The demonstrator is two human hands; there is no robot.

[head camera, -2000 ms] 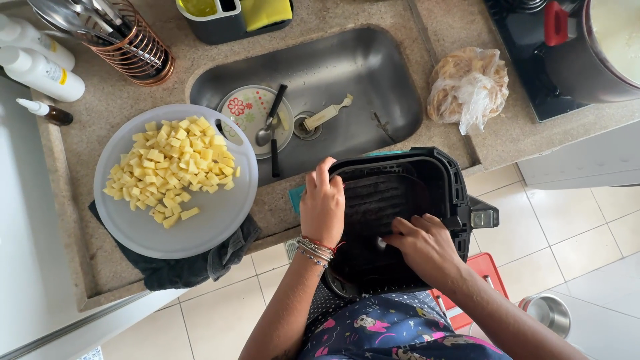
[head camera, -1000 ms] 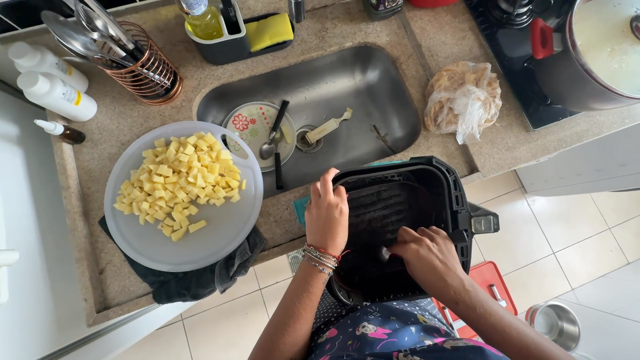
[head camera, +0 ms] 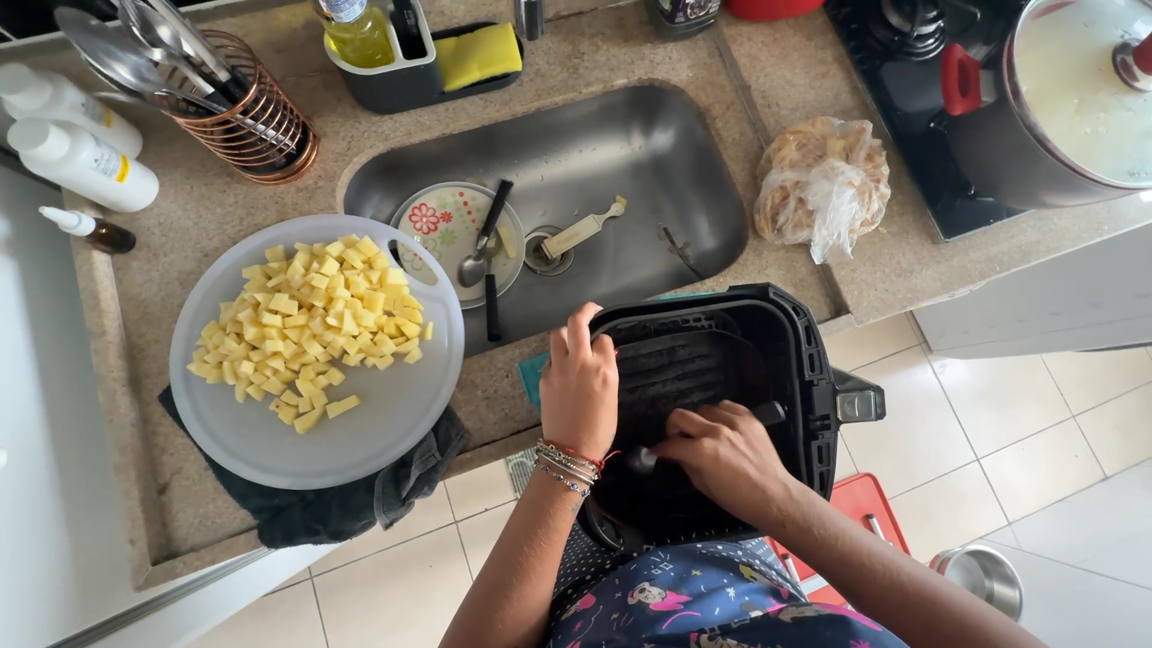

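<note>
My left hand [head camera: 580, 387] grips the left rim of a black air fryer basket [head camera: 801, 360], which is tilted against the counter edge in front of my body. Inside the basket, my right hand [head camera: 724, 459] is closed on a spoon [head camera: 641, 460]; the spoon's end shows left of my fingers and its dark handle to their right. The spoon is partly hidden by my fingers. Diced potatoes [head camera: 306, 324] lie on a round translucent cutting board [head camera: 324, 459] left of my hands, over a dark cloth [head camera: 360, 504].
The steel sink [head camera: 630, 135] holds a floral plate [head camera: 441, 211], cutlery and a peeler [head camera: 585, 229]. A tied plastic bag [head camera: 823, 180] lies right of it, near a lidded pot [head camera: 1071, 99] by the stove. Utensils in a copper wire holder [head camera: 288, 153] and white bottles [head camera: 85, 162] stand left.
My right hand has shifted slightly within the basket, and the spoon in it lies at a different angle. My left hand stays on the rim.
</note>
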